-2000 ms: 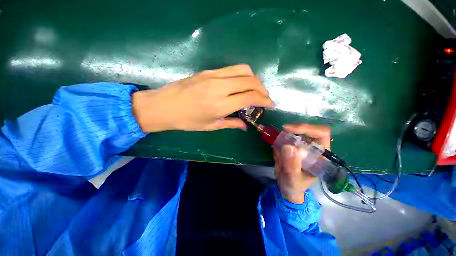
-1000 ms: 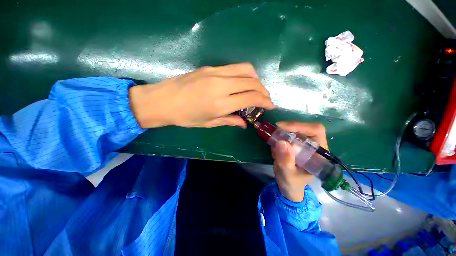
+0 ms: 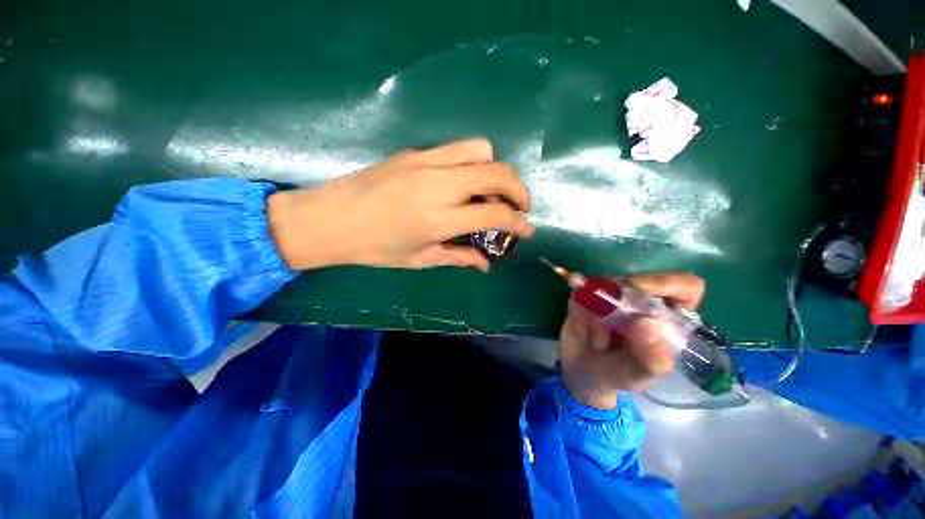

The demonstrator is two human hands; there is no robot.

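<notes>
My left hand holds a small round black assembly with a shiny open face; the fingers cover part of it. My right hand holds a glue syringe with a clear-pinkish barrel, a dark red front and a green rear end. Its thin brass-coloured needle points up and left toward the assembly, with a gap between them. The syringe and right hand are slightly blurred.
A crumpled white tissue lies on the glossy green bench. At right are a dark controller box with a pressure gauge and a red light, and a red tray. A thin hose hangs near the bench's front edge.
The needle has come away from the assembly; the syringe has moved right and slightly down. The left hand still holds the assembly, whose face now shows more round. The whole view has shifted slightly.
</notes>
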